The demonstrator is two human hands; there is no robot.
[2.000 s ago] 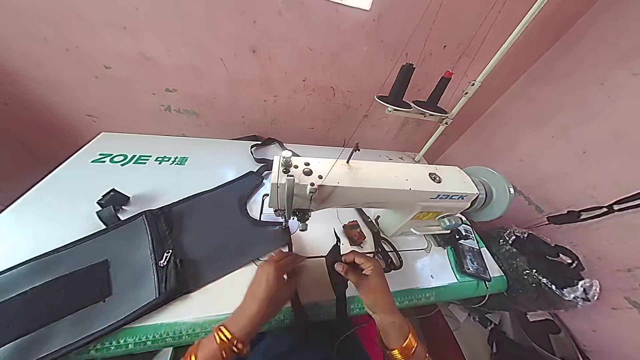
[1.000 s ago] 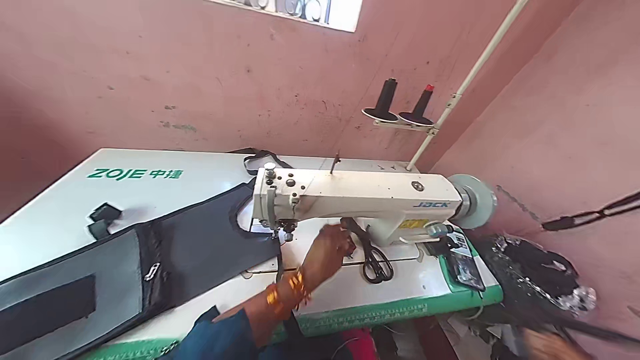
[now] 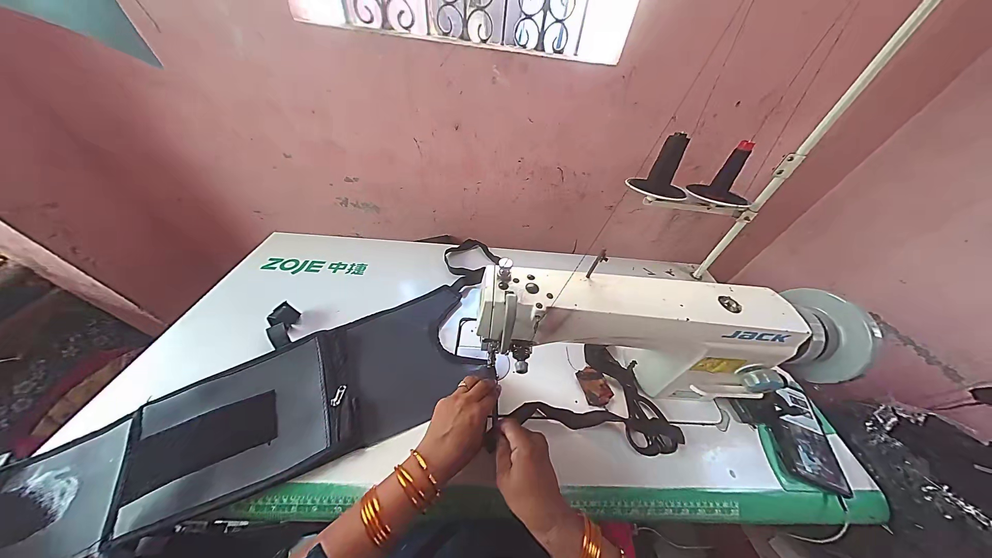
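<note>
My left hand (image 3: 463, 415) presses fabric right below the needle area of a white Jack sewing machine (image 3: 620, 310). Just to its right, my right hand (image 3: 527, 465) pinches black strap material; the exact hold is partly covered by the fingers. A long dark fabric piece (image 3: 395, 364) with a zipper and a black patch lies to the left, its right end reaching the needle area. From near my right hand a black strap (image 3: 573, 416) runs right to black-handled scissors (image 3: 651, 422). A small brown item (image 3: 594, 386) lies behind the strap.
A phone (image 3: 810, 449) rests at the table's right end. A black buckle (image 3: 284, 315) on webbing lies at the left on the white table (image 3: 372, 294). Two thread cones (image 3: 666, 167) stand on a holder behind the machine. A green measuring tape strip (image 3: 659, 502) lines the front edge.
My left hand is now at the needle area, and my right hand is beside it on the black strap. A second ago one hand reached toward the scissors. The view has shifted.
</note>
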